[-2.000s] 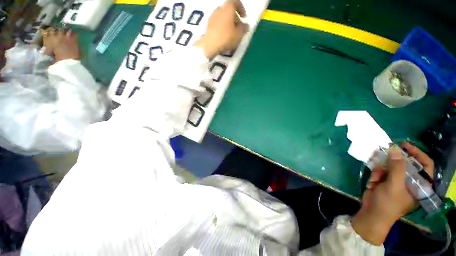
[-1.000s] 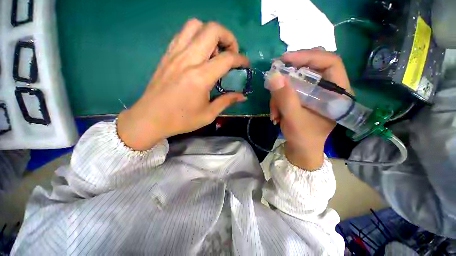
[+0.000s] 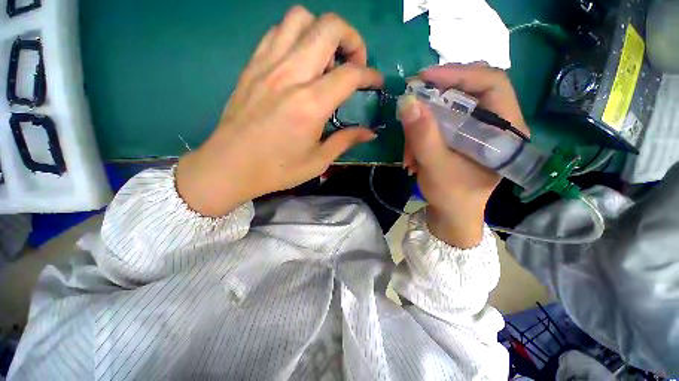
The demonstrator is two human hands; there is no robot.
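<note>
My left hand holds a small black rectangular frame between thumb and index finger, over the mat near its front edge. Part of the frame is hidden by my fingers. My right hand holds a clear dispensing syringe like a pen, its front end pointing left at the frame's right side. The fine tip is too small to tell whether it touches the frame. A green adapter head sits on the syringe's rear end, with a clear air hose curving from it.
A white foam tray with several black frames stands at left. A white wipe lies on the green mat beyond my right hand. A dark dispenser with gauge and yellow label stands at right. Another person's sleeve is at lower right.
Two seconds ago my left hand was at the foam tray and my right hand was apart at the right. One second ago both were together at the frame; since then the view has shifted slightly.
</note>
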